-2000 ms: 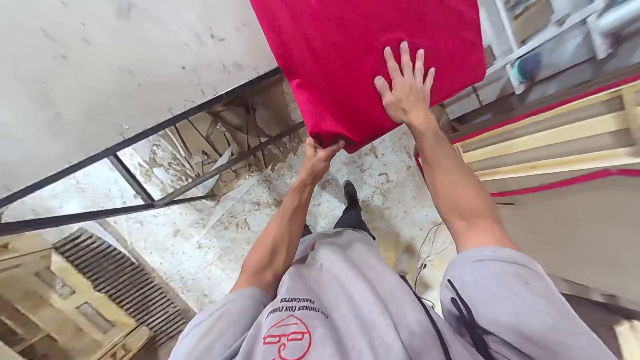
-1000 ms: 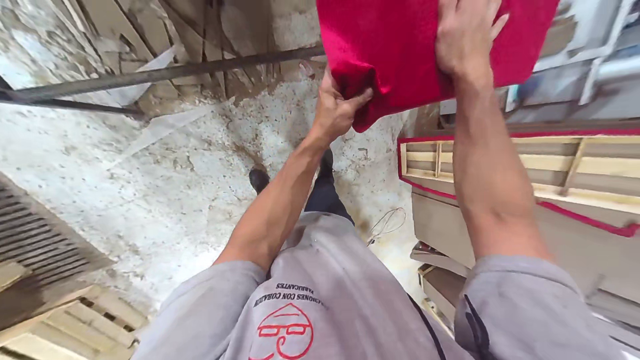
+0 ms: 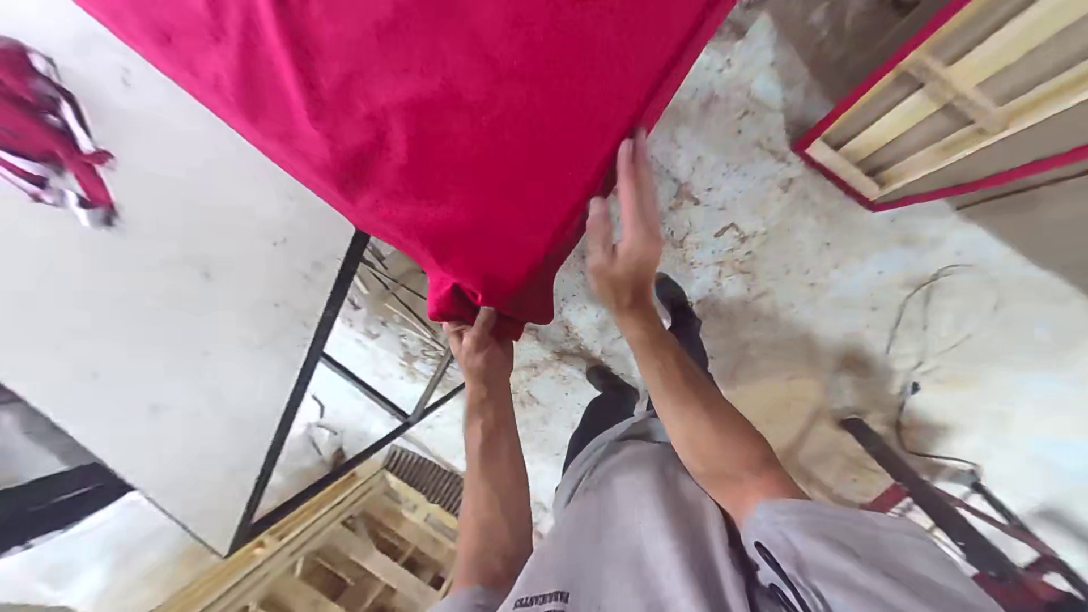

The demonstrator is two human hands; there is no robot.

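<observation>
A large panel covered in red fabric (image 3: pixel 476 127) fills the upper middle of the view, one corner pointing down toward me. My left hand (image 3: pixel 482 344) grips the bunched fabric at that corner, thumb on top and fingers beneath. The cloth there is creased and hangs in a loose fold. My right hand (image 3: pixel 627 238) is at the panel's right edge, palm facing the side, fingers extended and somewhat blurred. It holds nothing; whether the fingertips touch the edge is unclear.
A white tabletop (image 3: pixel 170 255) on a black metal frame (image 3: pixel 306 374) lies left, with a red tool (image 3: pixel 55 136) on it. Wooden frames (image 3: pixel 340 544) are at lower left; a red-edged wooden frame (image 3: pixel 943 102) is upper right. A cable (image 3: pixel 901 408) and debris lie on the floor (image 3: pixel 739 212).
My right hand has gone from lying flat on top of the red fabric to the panel's right edge. My left hand still grips the corner. The view has turned strongly.
</observation>
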